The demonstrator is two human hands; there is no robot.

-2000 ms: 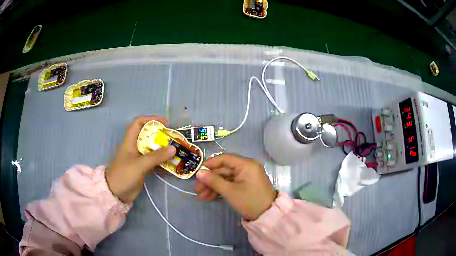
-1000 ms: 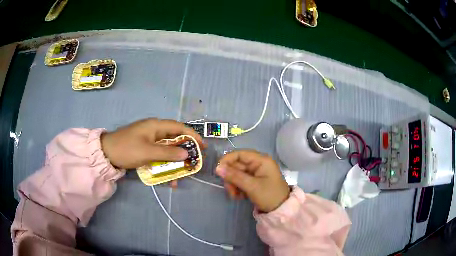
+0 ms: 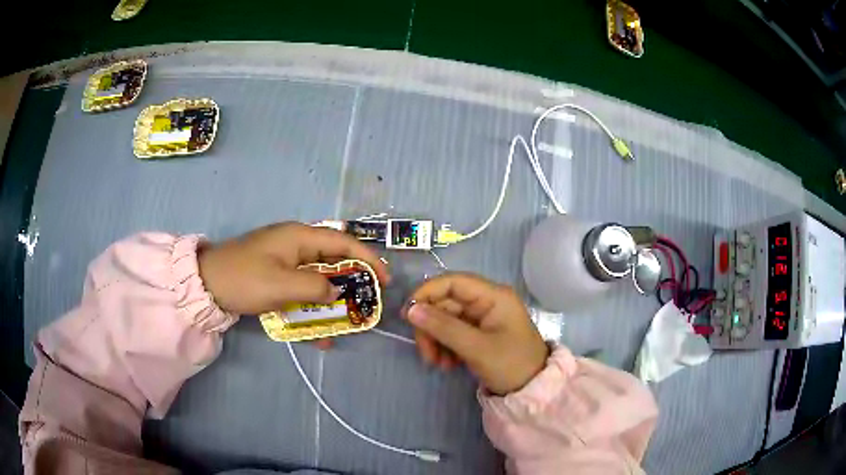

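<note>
My left hand holds an open cream-yellow device housing, open side up, with a silvery-yellow battery cell and a dark circuit board showing. The thumb lies over the board. My right hand is just right of the housing, apart from it, with thumb and forefinger pinched on a tiny tip, likely the test lead plug. A thin white cable runs between the hands. The USB tester lies above them, its small screen lit. A loose white cable plug lies near me.
Two open housings lie at the upper left of the bench; others are on the green conveyor. A pump bottle, crumpled white cloth and power supply are at right. A second USB cable loops behind the bottle.
Since two seconds ago, the housing has turned more level, with my left hand now over its upper left side. My right hand has moved away from its end. The camera view has shifted.
</note>
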